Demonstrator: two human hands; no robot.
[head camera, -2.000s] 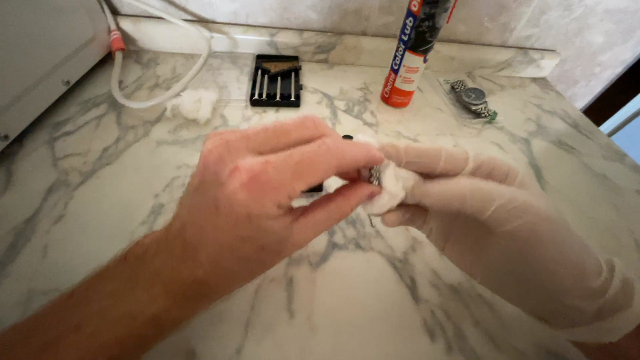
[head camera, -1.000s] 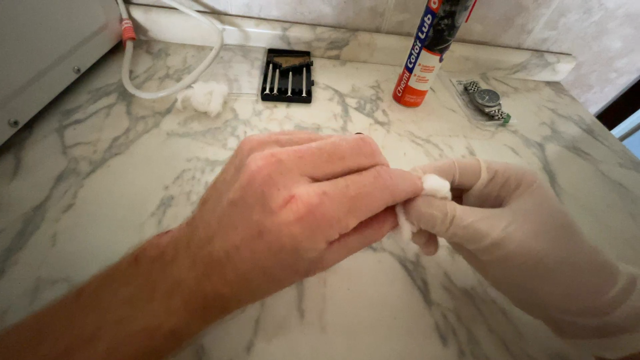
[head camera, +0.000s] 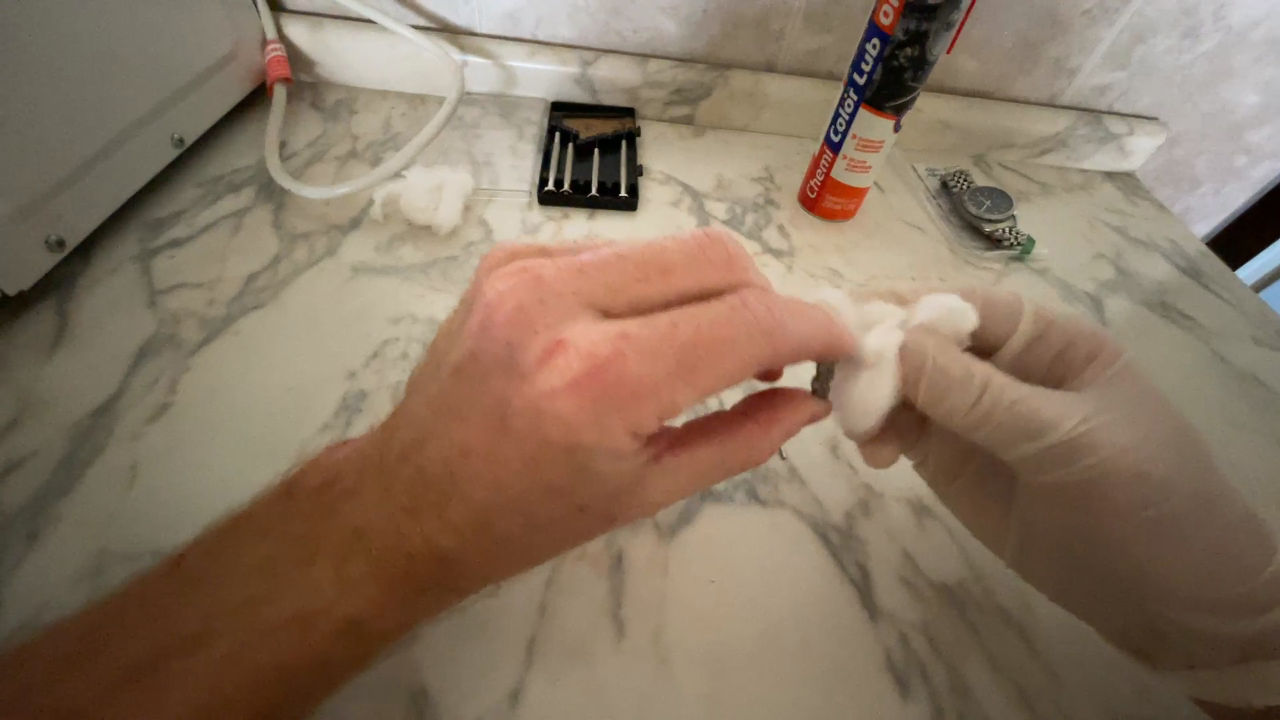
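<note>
Between the thumb and index finger of my bare left hand (head camera: 600, 370) is a small dark metal piece (head camera: 823, 380), mostly hidden; it looks like part of a watch bracelet. My right hand (head camera: 1060, 450), in a pale translucent glove, pinches a wad of white cotton (head camera: 875, 365). The cotton touches the metal piece and my left fingertips. A thin metal tip (head camera: 783, 453) shows below my left thumb; what it belongs to is hidden.
A black case of small screwdrivers (head camera: 588, 165), loose cotton (head camera: 428, 198) and a white hose (head camera: 360, 190) lie behind my hands on the marble counter (head camera: 720, 610). A spray can (head camera: 850, 130) stands near the wall, left of a metal wristwatch (head camera: 988, 205) on clear plastic. A grey metal housing (head camera: 120, 120) is at left.
More of the cotton now shows between my hands than one second ago. The dark metal piece, hidden then, shows again at my left fingertips.
</note>
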